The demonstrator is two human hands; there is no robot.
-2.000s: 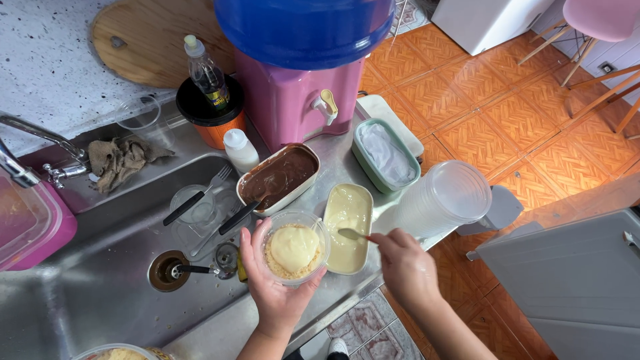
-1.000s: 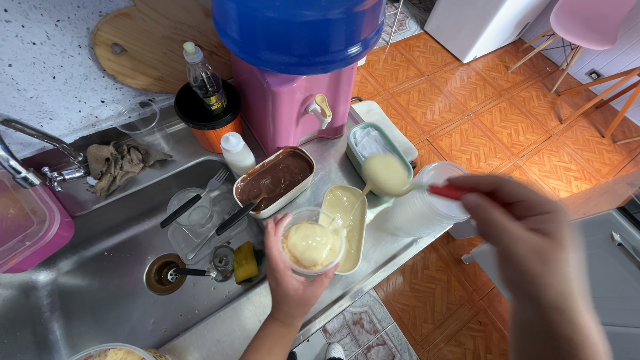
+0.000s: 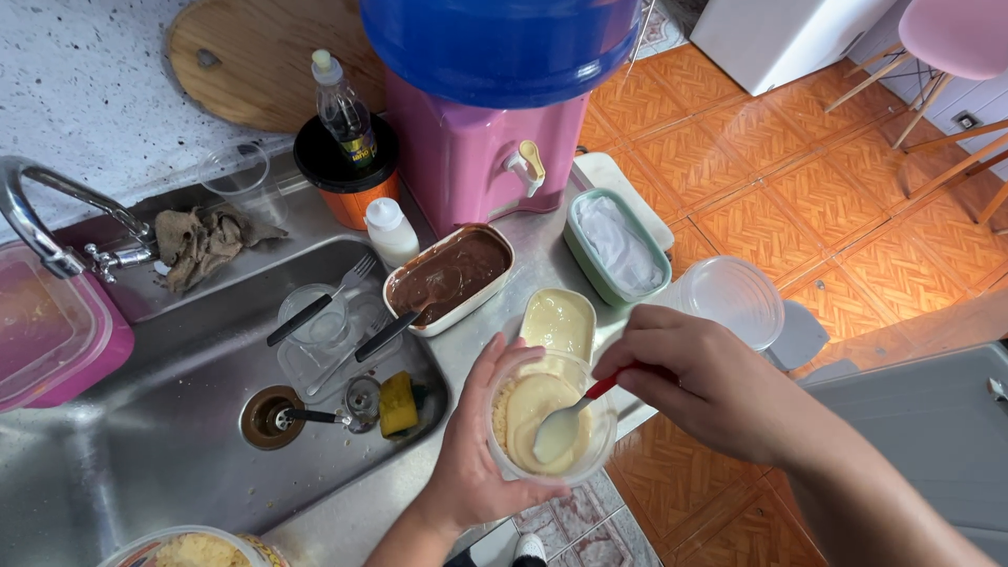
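My left hand [image 3: 472, 465] holds a clear plastic cup [image 3: 602, 453] from its left side, fingers along the rim. Pale yellow cream [image 3: 531, 405] lies over crumbs in the cup. In my right hand [image 3: 689, 378] is a spoon with a red handle [image 3: 602, 386]; its bowl rests on or just over the cream. Behind the cup, partly hidden by it, stands an oblong tub of pale cream [image 3: 559, 319]. To its left is a tub of chocolate spread [image 3: 453, 276] with a black-handled utensil [image 3: 386, 336] in it. A green tub [image 3: 618, 248] with white contents stands beyond.
Stacked clear cups [image 3: 732, 303] stand at the counter's right edge. The steel sink [image 3: 181, 449] at left holds a fork [image 3: 323, 299], clear containers and a sponge [image 3: 398, 405]. A pink water dispenser [image 3: 488, 150] and a white squeeze bottle [image 3: 391, 232] stand behind. A crumb-filled container [image 3: 197, 551] is at lower left.
My right hand has brought the spoon from the cream tub, up to the right, and then down into the cup. The cup in my left hand now covers part of the cream tub.
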